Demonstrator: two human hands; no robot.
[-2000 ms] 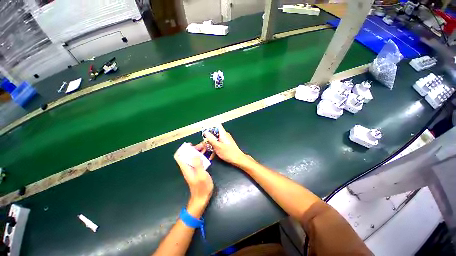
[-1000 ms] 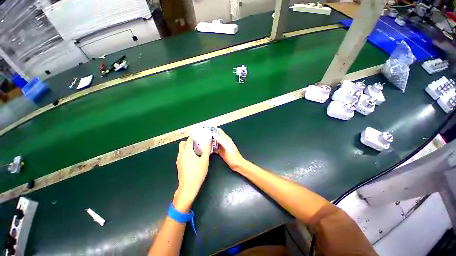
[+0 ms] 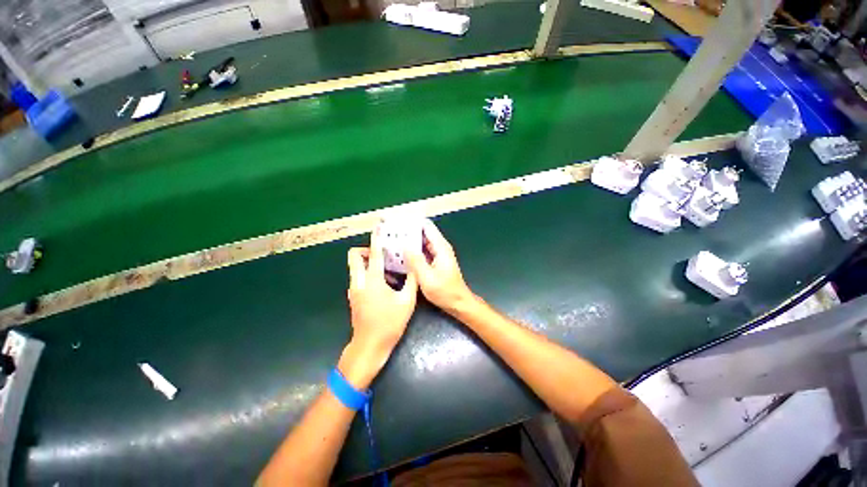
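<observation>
A white plug unit [image 3: 400,243] is held upright between both hands, above the bench edge by the pale rail. Its visible face is white with small dark holes. My left hand [image 3: 378,302] grips its left side and lower part. My right hand [image 3: 437,268] grips its right side. The inner assembly cannot be seen apart from the cover. A blue strap is on my left wrist. An inner assembly [image 3: 498,111] lies on the green belt [image 3: 285,171], and another [image 3: 25,255] is at the belt's far left.
A cluster of white units [image 3: 665,211] sits right by the post [image 3: 699,81], with one separate unit [image 3: 715,274] nearer. A clear bag [image 3: 772,143] and more white units [image 3: 842,200] lie farther right. A small white piece [image 3: 158,380] and a long white socket housing [image 3: 19,385] are left.
The white cover, earlier apart in my left hand, is now together with the piece in my right hand, its holed face showing. The belt assemblies have moved right in view.
</observation>
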